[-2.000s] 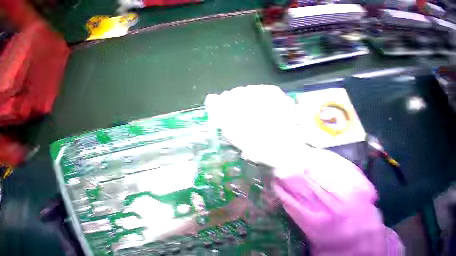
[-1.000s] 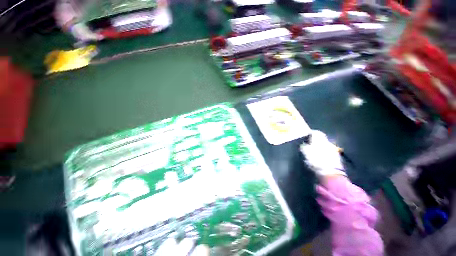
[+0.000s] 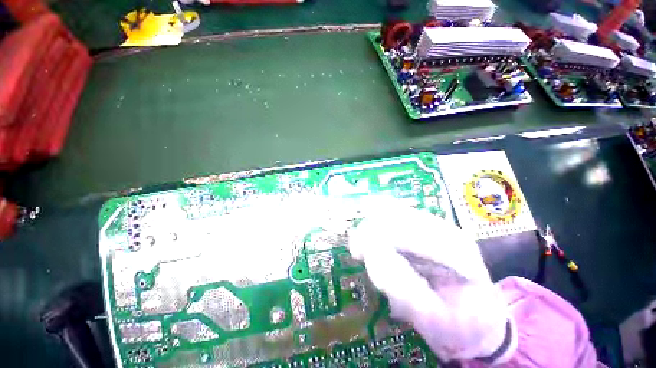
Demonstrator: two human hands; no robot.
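Note:
A large green power board (image 3: 252,287) lies solder side up in front of me, its bottom edge cut off by the picture. My right hand (image 3: 431,280), in a white glove with a pink sleeve, is over the board's right part with fingers bent down to its surface. I cannot tell whether it holds anything small. My left hand is not in view. A small parts dish (image 3: 493,195), a yellow ring with tiny pieces, sits on a white perforated square right of the board. Side cutters (image 3: 557,253) lie below it.
Red blocks (image 3: 39,90) are stacked at left. A black barcode scanner (image 3: 72,316) lies by the board's left edge. Finished boards with white heatsinks (image 3: 471,43) stand at the back right. A yellow item (image 3: 152,27) lies at the back left.
My right hand has moved from beside the cutters back over the board. White fingers seen at the board's lower edge a second ago are out of view. The camera view has shifted.

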